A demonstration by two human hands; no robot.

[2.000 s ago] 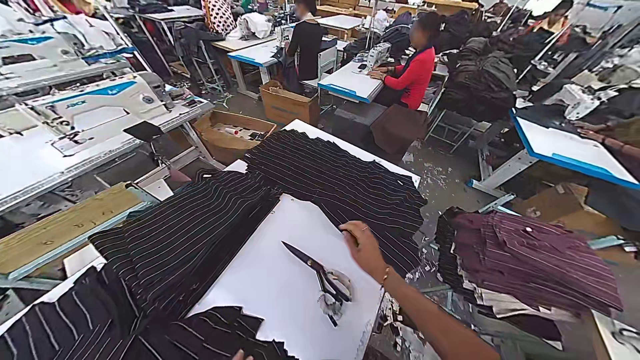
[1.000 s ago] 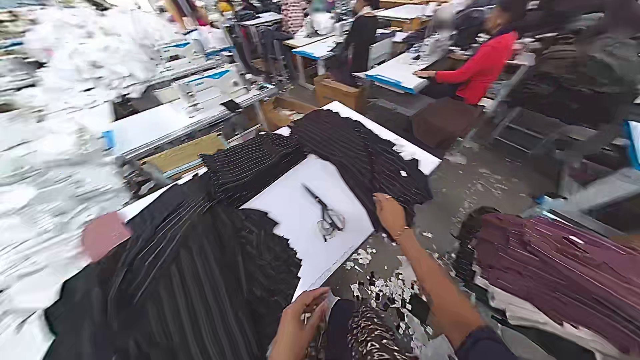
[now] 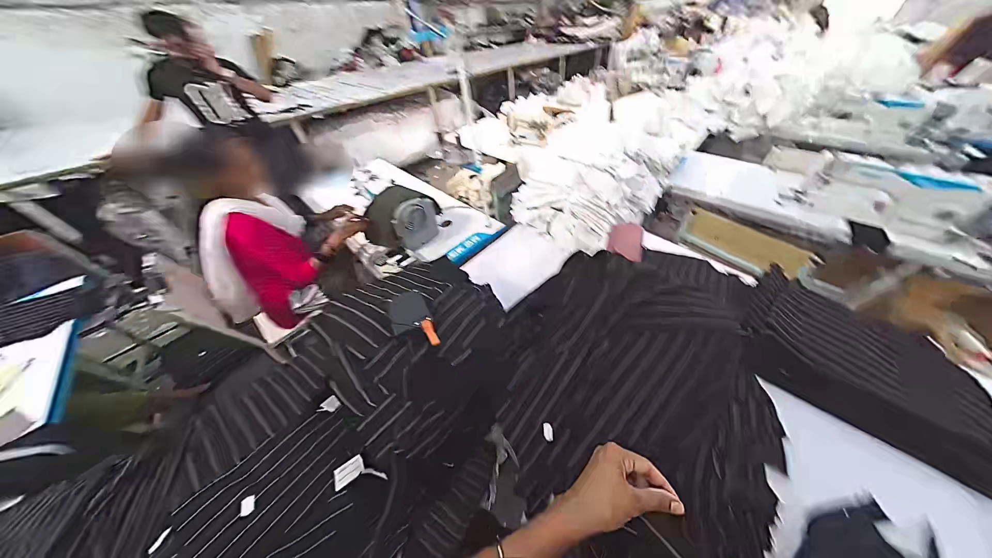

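My left hand [image 3: 620,488] reaches in from the bottom, palm down over dark pinstriped cloth [image 3: 635,372]. Its thumb and fingertips are close together; whether they pinch the cloth cannot be told. My right hand is out of view. Left of the hand, more striped pieces carry small white tags [image 3: 349,473]. A dark round item with an orange tab [image 3: 430,332] rests on the striped cloth. At the lower right, a blurred dark blue cloth shape [image 3: 845,531] lies over the white table top [image 3: 868,457].
A person in a red top [image 3: 267,256] sits at a sewing machine [image 3: 415,221] to the left; another person in black [image 3: 205,93] is behind. White cloth is heaped [image 3: 597,170] at the back. More sewing tables [image 3: 736,186] stand to the right.
The view has swung far to the left. The shears and my right hand, seen before, are out of view. My left hand now reaches over the dark striped cloth.
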